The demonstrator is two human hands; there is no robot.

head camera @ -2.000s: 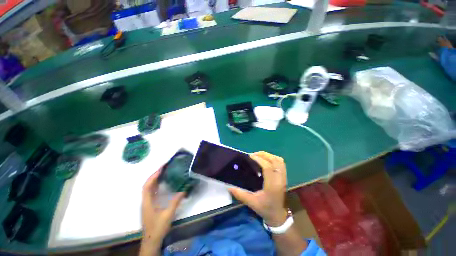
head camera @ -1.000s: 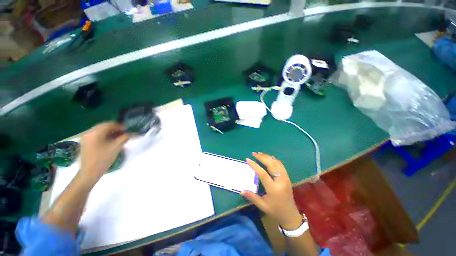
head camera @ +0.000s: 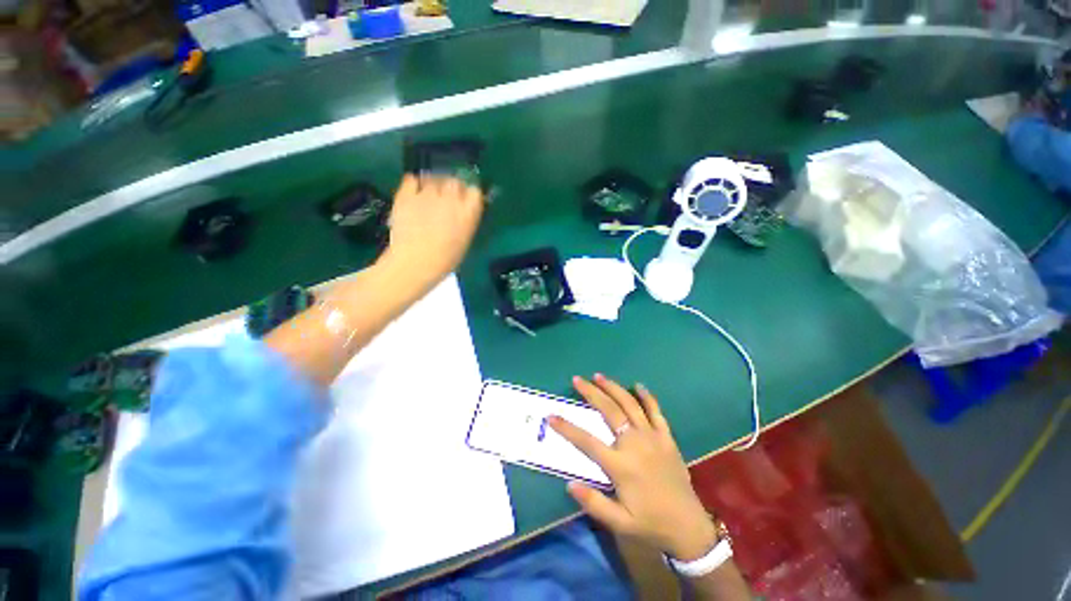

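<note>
My left hand (head camera: 437, 217) is stretched out past the far edge of the white sheet (head camera: 399, 434). Its fingers are on a black housing (head camera: 446, 157) on the green mat. My right hand (head camera: 634, 470) lies over the right part of a smartphone (head camera: 517, 425) with a white screen. Its fingers are spread and one fingertip touches the screen. The phone lies flat, its left end by the sheet's right edge. An open black housing with a green board (head camera: 530, 288) sits beyond the phone.
White slips (head camera: 599, 287) lie beside the open housing. A white handheld fan (head camera: 693, 223) with a cable stands to their right. A clear plastic bag (head camera: 916, 252) lies far right. More housings (head camera: 214, 228) line the back. Green boards (head camera: 280, 310) lie on the left.
My left hand has moved from the left side of the sheet to the back of the mat with the housing. The phone, earlier lifted and dark, lies flat, and my right fingers have moved onto its screen.
</note>
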